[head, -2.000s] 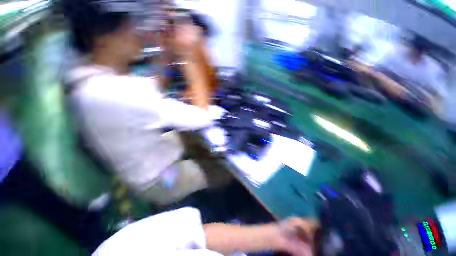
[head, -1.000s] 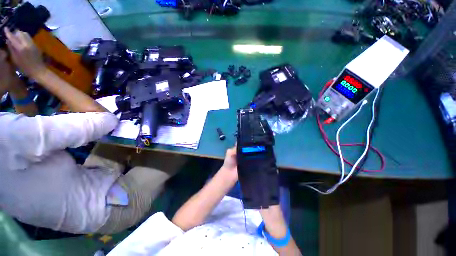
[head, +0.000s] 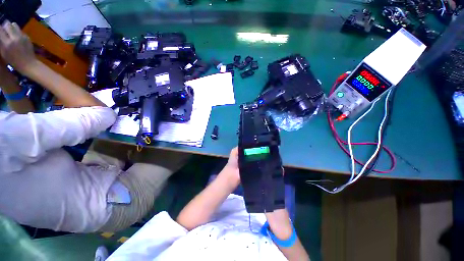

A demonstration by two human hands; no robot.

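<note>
A black boxy handheld unit point(head: 262, 181) is held upright over the bench's front edge, its narrow face towards me. A small display window point(head: 256, 151) on it glows green. My left hand point(head: 234, 160) grips the unit's left side, with its fingers mostly hidden behind it. My right hand point(head: 278, 215) is behind and below the unit; only its wrist side shows, with a blue wrist strap point(head: 281, 239), and its fingers are hidden. A thin wire hangs below the unit.
A spare unit point(head: 291, 81) lies on a clear plastic bag. A power supply point(head: 376, 71) with red and white leads stands right. Several units point(head: 155, 84) lie on paper sheets point(head: 219, 87) at left. Small black parts point(head: 245, 65) lie mid-bench. A neighbouring person sits at left.
Since one second ago, the display has turned from blue to green. The unit and both hands stay nearly in place. The earliest frame is blurred and looks further left.
</note>
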